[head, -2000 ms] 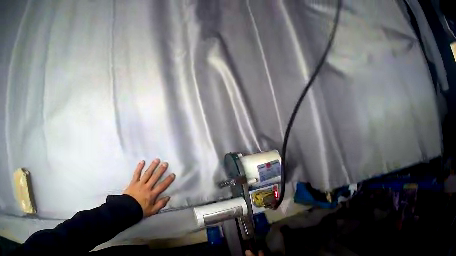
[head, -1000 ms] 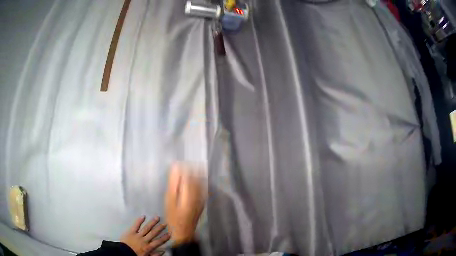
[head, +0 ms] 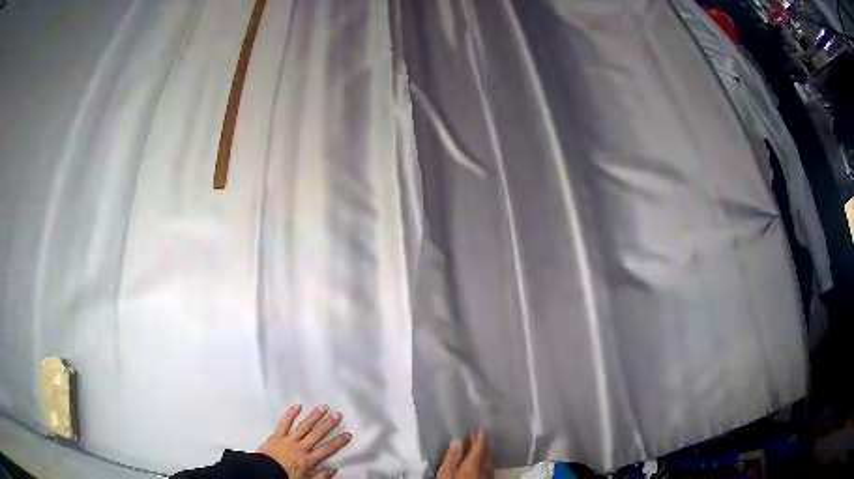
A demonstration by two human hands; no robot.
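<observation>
Silvery-grey fabric (head: 187,309) covers the table. A long split or fold line runs from the top to the near edge, with paler cloth left of it and darker, wrinkled cloth right of it. My left hand (head: 304,447) lies palm down on the pale cloth near the bottom edge, fingers spread. My right hand (head: 465,457) is at the near edge just right of the line, cut off by the picture's bottom. Its fingertips touch the darker cloth; whether they pinch it is unclear.
A yellowish-tan fabric weight (head: 59,398) lies near the left edge. A thin brown strip (head: 237,98) lies on the far cloth. A white and blue piece (head: 551,471) shows at the near edge. Cluttered items and hanging grey cloth are at the right.
The cutter moved from the near edge to the far side, then out of view. My right hand, blurred over the cloth a second ago, is now lower and further right. My left hand stays flat.
</observation>
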